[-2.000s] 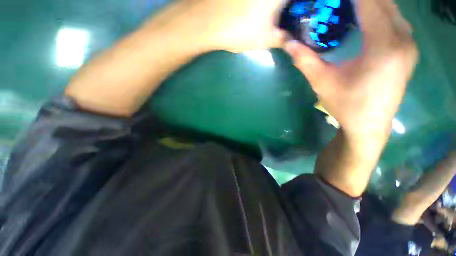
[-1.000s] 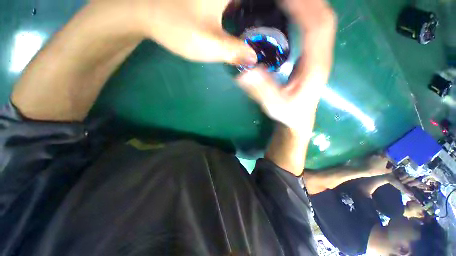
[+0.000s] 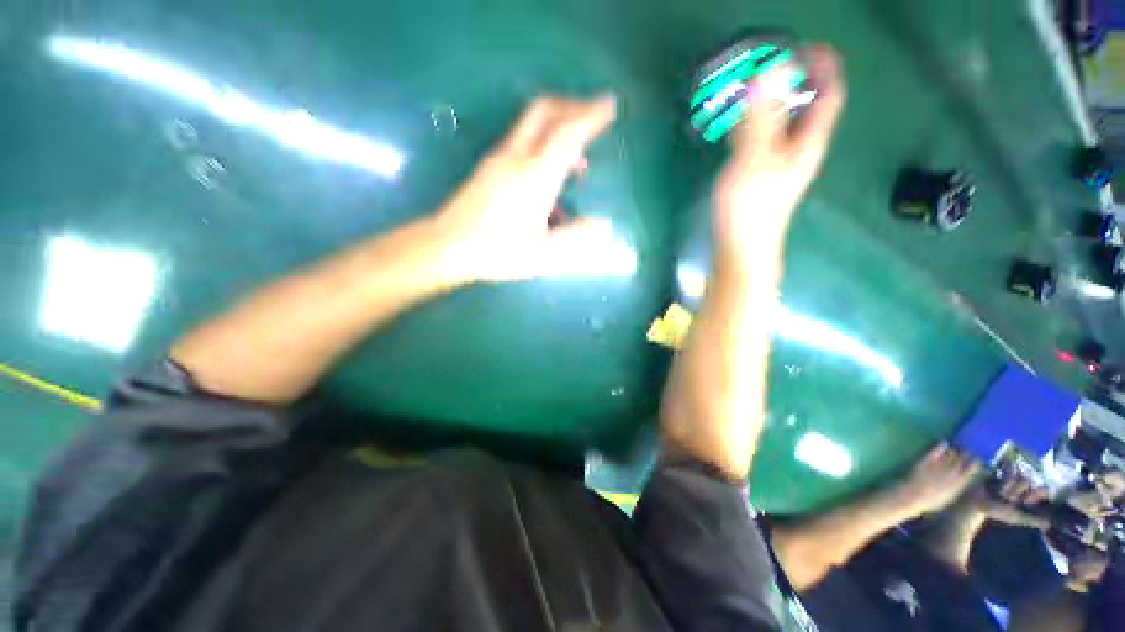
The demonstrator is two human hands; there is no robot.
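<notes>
A round dark unit with a bright, blurred green-white striped face (image 3: pixel 740 89) is at the top, right of centre. My right hand (image 3: pixel 780 130) has its fingers on the near right side of it; the fingertips are blurred and partly cover it. My left hand (image 3: pixel 537 191) is to the left, apart from the unit, with thumb and fingers spread and nothing in it. Whether the unit rests on the green surface is hard to tell.
The glossy green surface (image 3: pixel 494 358) reflects ceiling lights. Black cylinders stand to the right, one nearer (image 3: pixel 934 199) and one farther (image 3: pixel 1031 282). A blue bin (image 3: pixel 1014 412) is at the right, beside another person's arm (image 3: pixel 864 516). A small yellowish piece (image 3: pixel 670 326) lies by my right forearm.
The hands were together around the dark unit with blue glow. Now my left hand has let go and is apart to the left. My right hand and the unit are farther right.
</notes>
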